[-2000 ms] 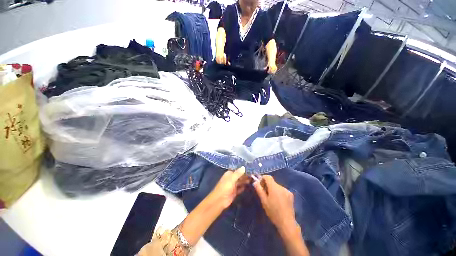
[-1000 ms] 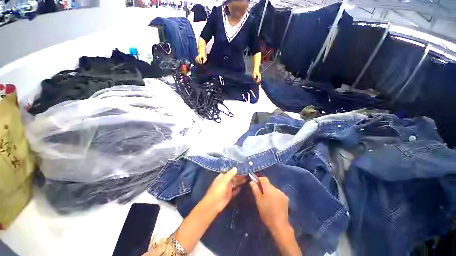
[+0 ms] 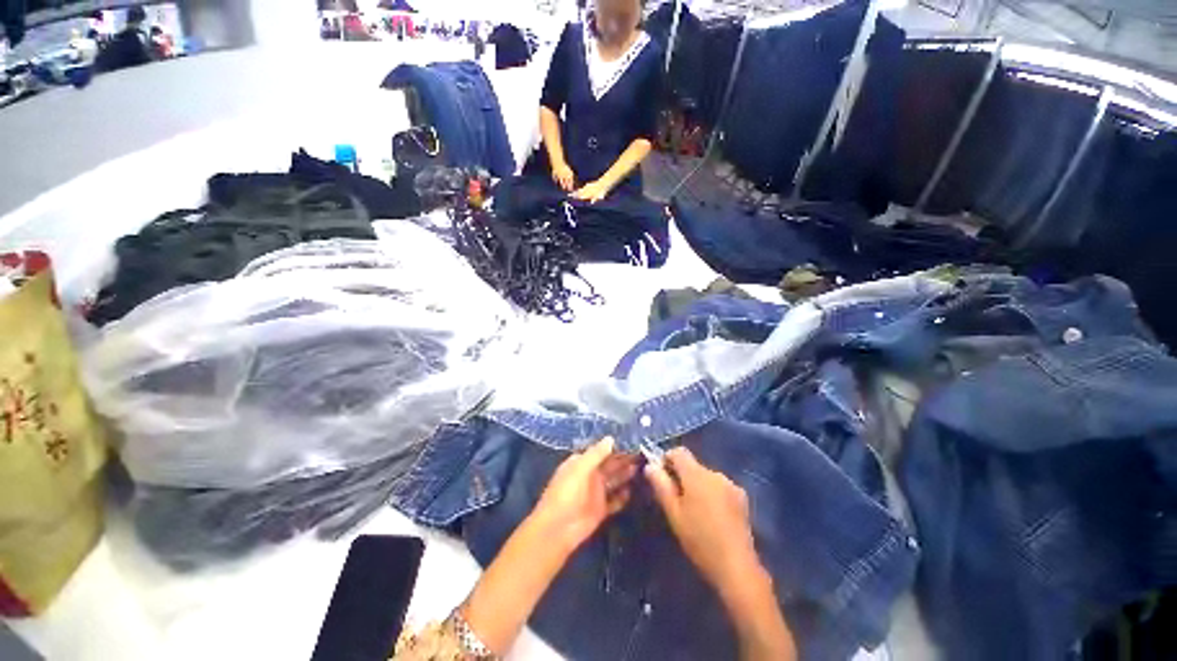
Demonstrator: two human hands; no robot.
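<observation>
A mid-blue denim jacket (image 3: pixel 787 497) with pale stitching lies spread on the table under both hands. Its long stitched band (image 3: pixel 678 411) with a shiny button runs just beyond the fingers. My left hand (image 3: pixel 583 493) pinches the denim at the band's near edge, thumb on top. My right hand (image 3: pixel 700 510) is closed beside it around a small shiny metal tool (image 3: pixel 652 453), mostly hidden by the fingers; its tip is at the band. Thread ends cannot be made out.
A second denim jacket (image 3: pixel 1052 478) lies at right. A plastic-wrapped bundle (image 3: pixel 291 368), a black smartphone (image 3: pixel 371 600) and a yellow bag (image 3: pixel 45 439) are at left. Black cords (image 3: pixel 529 258) lie beyond. A person (image 3: pixel 596 116) across the table handles dark cloth (image 3: pixel 581 222).
The person opposite has brought both hands closer together over the dark cloth. The view has shifted slightly. My hands stay at the same part of the band.
</observation>
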